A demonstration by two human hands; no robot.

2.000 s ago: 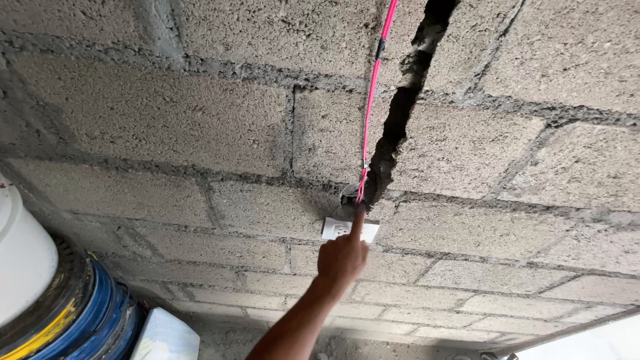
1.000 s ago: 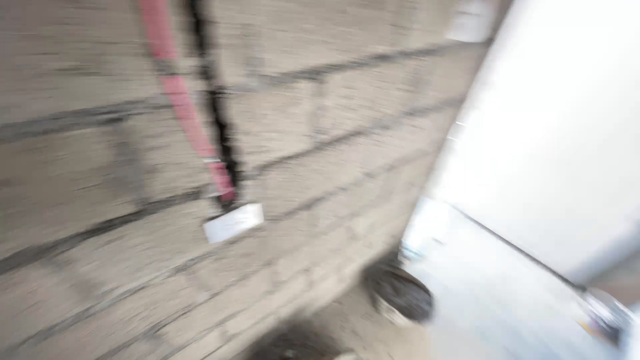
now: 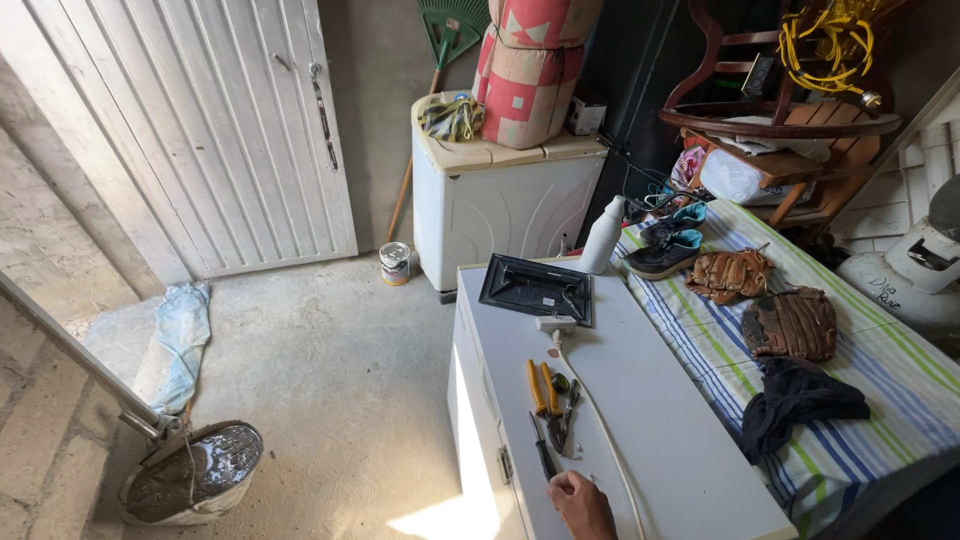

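My right hand [image 3: 579, 504] is low over the white chest-like appliance [image 3: 660, 450], fingers curled at the handle end of a black-handled screwdriver [image 3: 544, 457]; whether they grip it I cannot tell. Beyond it lie yellow-handled pliers [image 3: 547, 397], a small round yellow-and-black item [image 3: 559, 382] and another slim dark tool [image 3: 571, 401]. A pale cable runs past them from a white plug or adapter [image 3: 556, 324], beside a black framed panel [image 3: 536, 289]. At the far edge stands a white bottle [image 3: 603, 236]. My left hand is out of view.
Right is a striped cloth [image 3: 862, 390] bearing shoes [image 3: 664, 251], leather baseball gloves [image 3: 791, 322] and dark fabric [image 3: 802, 405]. A bucket of wet mix [image 3: 195, 472] and a can [image 3: 394, 263] stand on the floor. Behind are a washing machine [image 3: 502, 202] and a metal door [image 3: 195, 127].
The view has swung from the block wall to the appliance top. A hand pointed at the wall outlet by the pink conduit two seconds ago; my right hand is now beside the screwdriver.
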